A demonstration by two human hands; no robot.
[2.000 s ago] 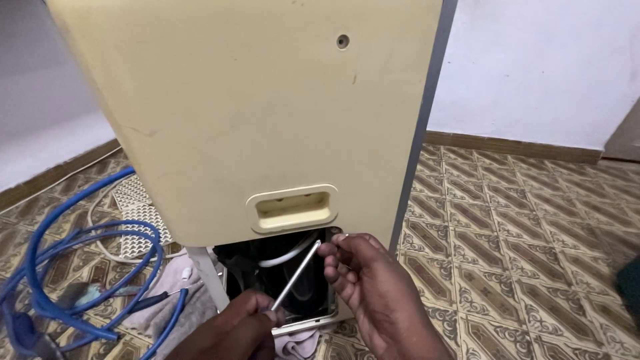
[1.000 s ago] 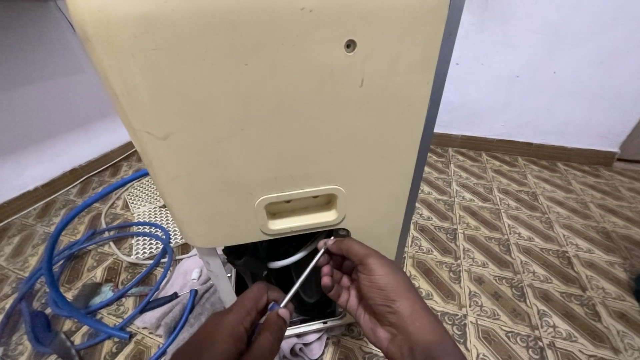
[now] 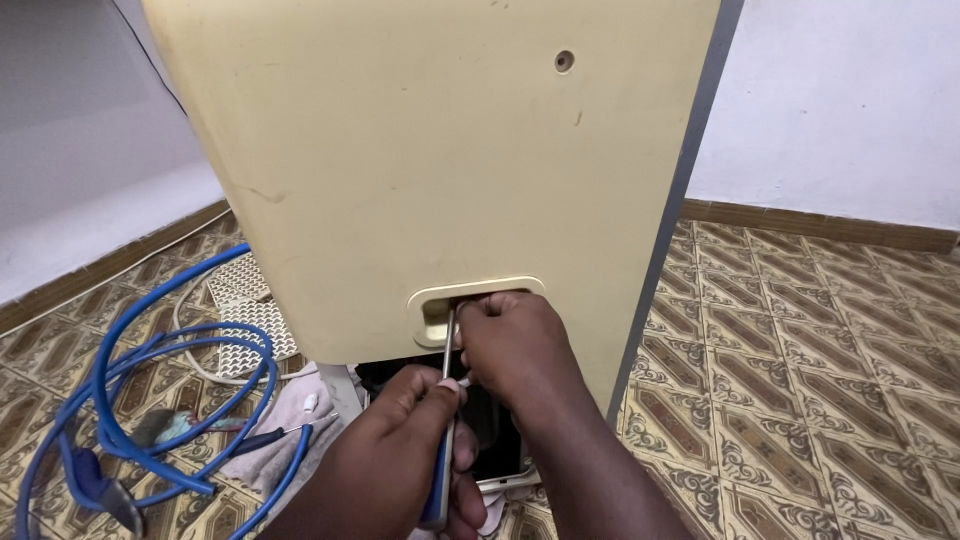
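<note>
My left hand grips a screwdriver with a metal shaft and a blue-and-grey handle; the shaft points up and its tip reaches the recessed handle of a cream appliance panel. My right hand is at the same recess, its fingertips pinched by the tip of the shaft; whether they hold a small part cannot be seen. Below the panel's lower edge is a dark opening in the appliance, partly hidden by my hands.
Left of the appliance, a blue hose lies coiled on the patterned floor, near a white perforated panel. A second screwdriver and a white fitting rest on a pinkish cloth. Another blue-handled tool lies at lower left.
Both hands have moved up with the screwdriver, from the dark opening to the recessed handle. The shaft was slanted and now stands nearly upright.
</note>
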